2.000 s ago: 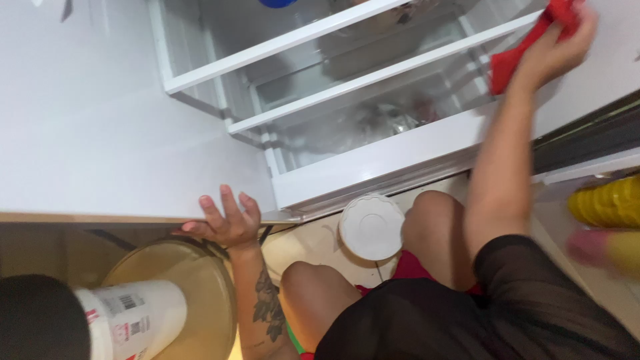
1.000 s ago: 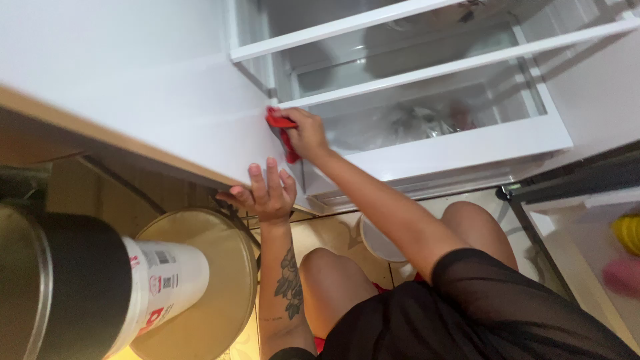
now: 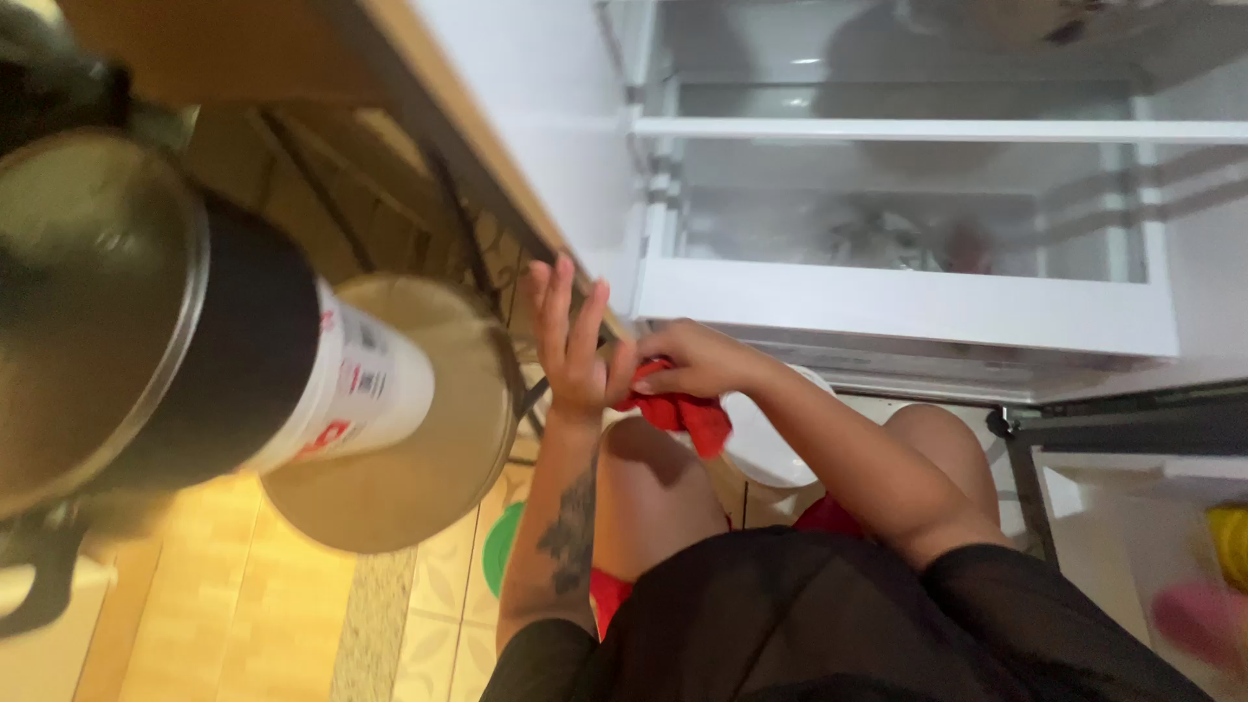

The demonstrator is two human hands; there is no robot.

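Observation:
My right hand (image 3: 697,359) grips a crumpled red cloth (image 3: 687,405) at the lower left corner of an open white refrigerator (image 3: 897,302). Beside it, my left hand (image 3: 575,341) is raised with fingers apart, near the edge of the white side panel (image 3: 531,146); whether it touches the panel or the cloth is hard to tell. Part of the cloth hangs down above my knee. A white round lid or tub (image 3: 775,444) lies on the floor, partly behind my right forearm. Glass shelves with white rims (image 3: 936,129) cross the refrigerator's inside.
On the left, a large metal pot (image 3: 107,322) and a white plastic tub (image 3: 375,390) stand above a round stool seat (image 3: 439,468). A green round object (image 3: 502,548) is by my left forearm. The open refrigerator door (image 3: 1092,497) holds blurred yellow and pink items at right.
My right hand with the red cloth has moved from the refrigerator's right side to its left inner wall, then down to the lower left corner beside my left hand. The view has shifted left.

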